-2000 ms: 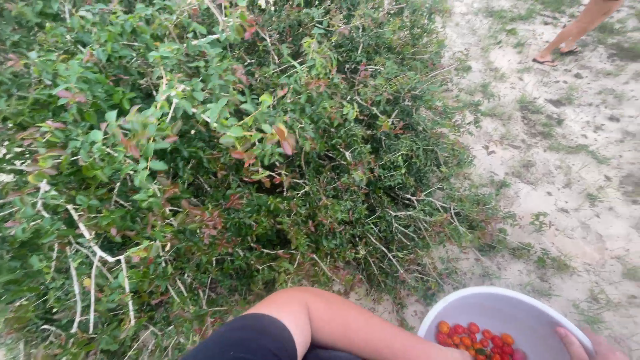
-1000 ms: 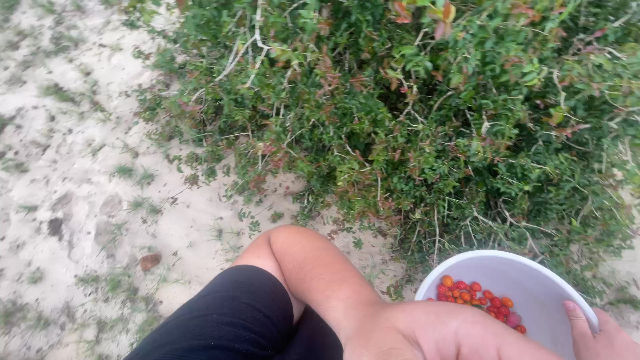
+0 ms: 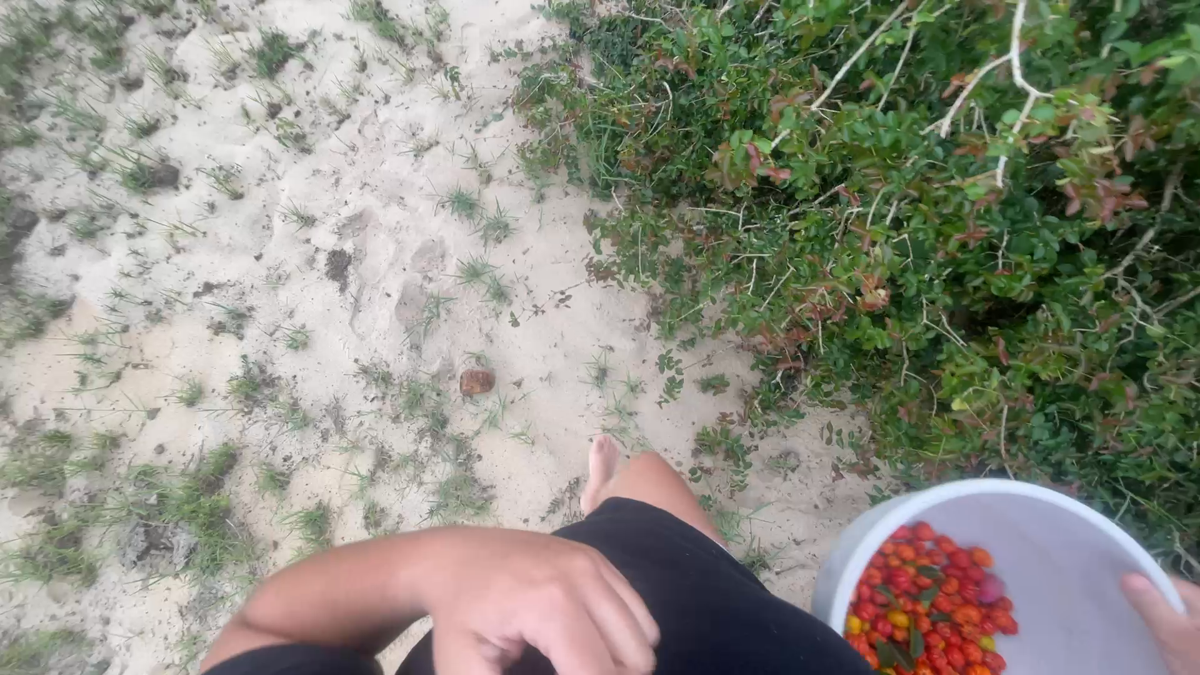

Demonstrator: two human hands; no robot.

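A white plastic bucket [image 3: 1069,553] at the lower right holds a heap of small red, orange and yellow berries [image 3: 937,600] with a few green leaves among them. My right hand [image 3: 1167,614] grips its rim at the right edge of the view, partly cut off. At the bottom centre is my left hand [image 3: 548,600], in front of my black shorts, left of the bucket and apart from it. Its fingers are curled and blurred, and their undersides are hidden, so whether anything is in them does not show.
A dense leafy shrub [image 3: 900,244] with bare pale twigs fills the upper right, beside the bucket. Pale sand [image 3: 562,337] with grass tufts spreads over the left and centre. A small brown object [image 3: 477,382] lies on it. My bare foot [image 3: 601,464] is on the sand.
The view has swung left, to more sand. My left hand, over or near the bucket's left side earlier, is now drawn back left in front of my shorts. The right hand still holds the bucket.
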